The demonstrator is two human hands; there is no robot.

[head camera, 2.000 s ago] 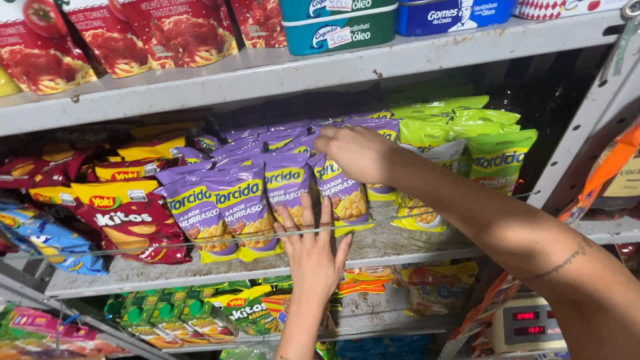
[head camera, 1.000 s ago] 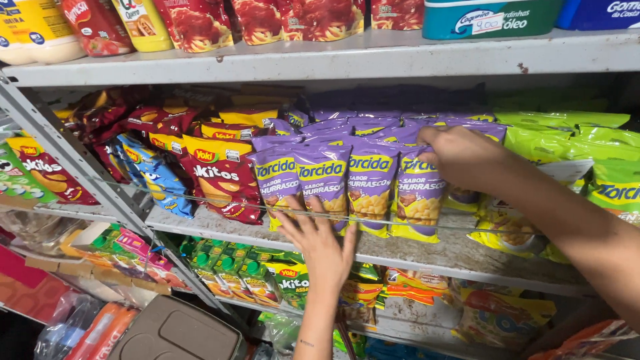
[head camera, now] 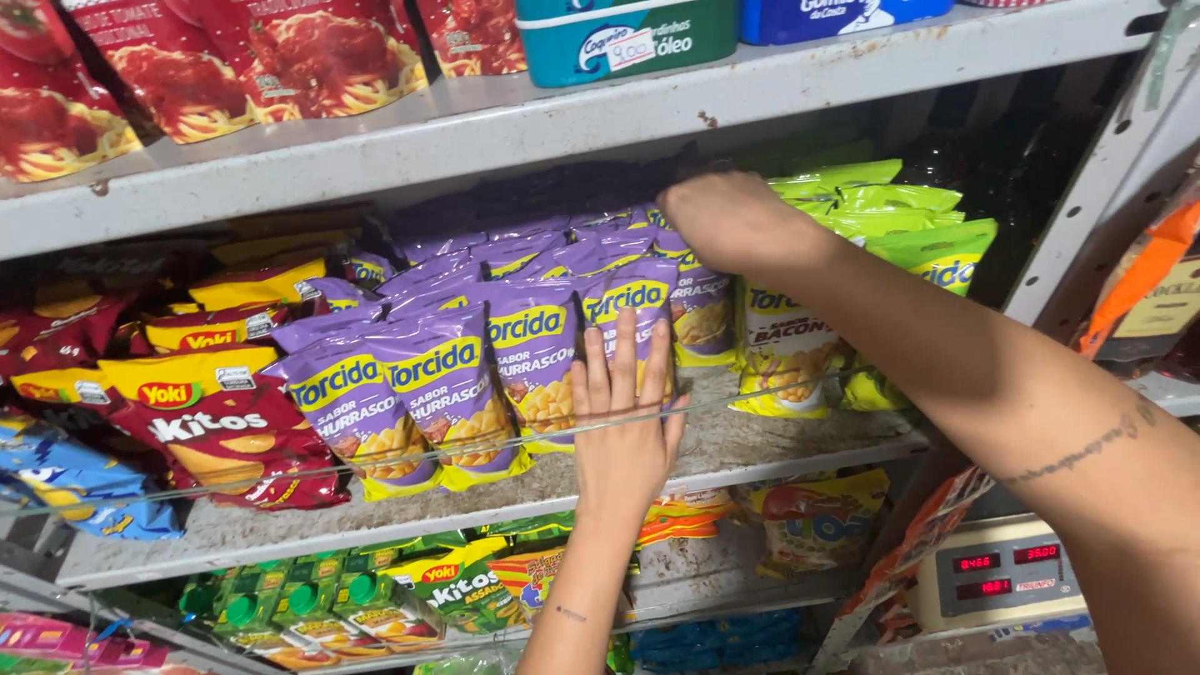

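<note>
Purple Torcida snack bags (head camera: 436, 403) stand in rows on a grey metal shelf (head camera: 712, 441). My left hand (head camera: 623, 412) lies with fingers spread against the front of a purple bag, behind a thin clear strip along the shelf edge. My right hand (head camera: 736, 220) is bent over the tops of the purple bags farther back; its fingers are hidden, so whether it grips one cannot be told. Green Torcida bags (head camera: 923, 248) and a bacon-flavour bag (head camera: 783, 347) stand to the right, below my right forearm. Dark red Yoki bags (head camera: 220, 427) stand on the left.
The upper shelf's metal edge (head camera: 562, 127) runs just above my right hand, with red sauce pouches (head camera: 328, 56) and teal tins (head camera: 628, 37) on it. Blue bags (head camera: 84, 478) lie at the far left. Green cartons (head camera: 309, 609) are below. A scale (head camera: 998, 572) stands at lower right.
My right hand has moved from the top of the front purple bags to farther back among them. My left hand stays against the front bags. The view has swung to the left and back.
</note>
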